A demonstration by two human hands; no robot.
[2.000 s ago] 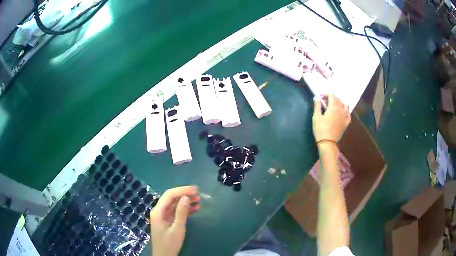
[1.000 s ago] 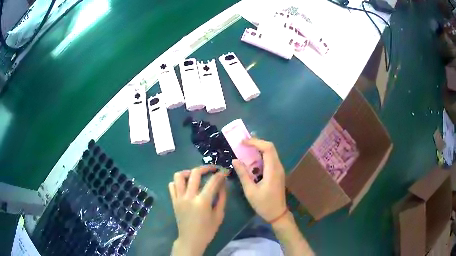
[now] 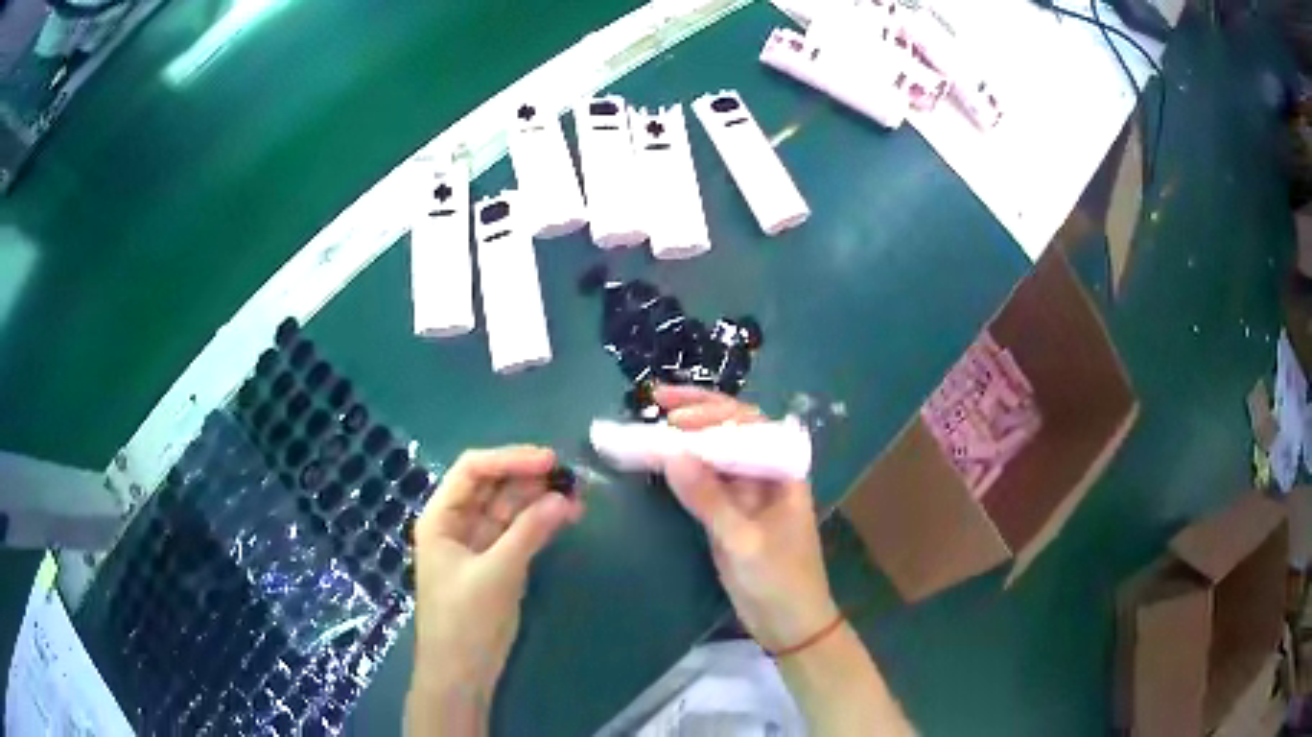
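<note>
My right hand point(image 3: 748, 526) grips a pale pink-white housing point(image 3: 712, 448), held level above the green bench just below the heap. My left hand point(image 3: 489, 526) pinches a small black insert point(image 3: 563, 481) between thumb and fingertips, a short gap left of the housing's end. The heap of glossy black inserts point(image 3: 676, 341) lies behind my right hand, partly hidden by it. Several housings point(image 3: 443, 274) stand out in a loose row beyond the heap, some with a black oval, others with a cross-shaped mark.
A grid of black parts point(image 3: 340, 419) under clear film point(image 3: 274, 576) lies at left. Pink housings point(image 3: 842, 79) lie on a white sheet point(image 3: 1007, 173) at upper right. An open carton point(image 3: 921, 533) holds small pink parts point(image 3: 983, 413). Another carton point(image 3: 1209, 605) is at lower right.
My right hand has brought a housing from the upper right to the middle and turned it level. My left hand moved to the heap, then back left with a black insert.
</note>
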